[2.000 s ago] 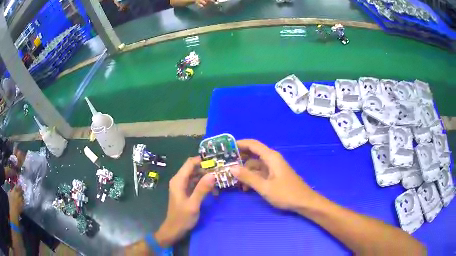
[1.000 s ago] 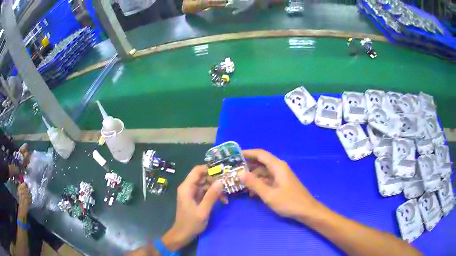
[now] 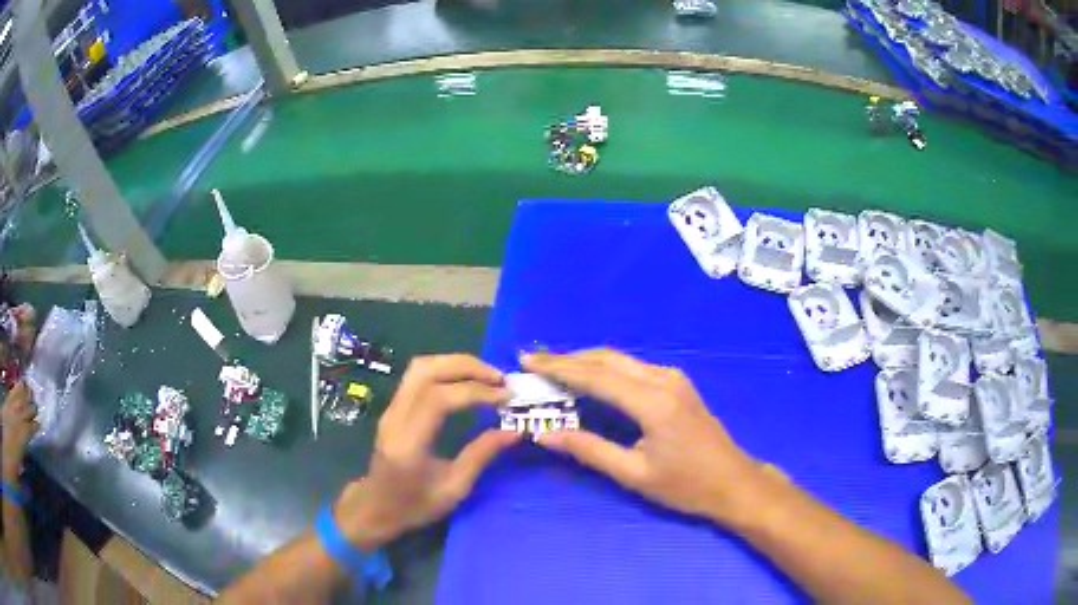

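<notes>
My left hand (image 3: 432, 443) and my right hand (image 3: 650, 431) hold one filled housing (image 3: 539, 409) between them, above the blue corrugated sheet (image 3: 567, 532). The housing is tilted so that its end faces me, with a white shell part on top and a row of white and metal bits below. My thumbs press at its lower corners and my fingers lie along its upper and far side. The green board and yellow block inside are hidden from this angle.
White socket housings (image 3: 828, 325) are piled at the right. Left are two squeeze bottles (image 3: 257, 290), a thin stick (image 3: 315, 390), loose subassemblies (image 3: 166, 437) and a plastic bag (image 3: 62, 360). Subassemblies (image 3: 576, 140) lie on the green belt (image 3: 390, 154). Another person's hand (image 3: 18, 420) shows far left.
The filled housing has turned from showing its open board side to showing its end. My fingers have moved over its top. The subassemblies on the belt have shifted right.
</notes>
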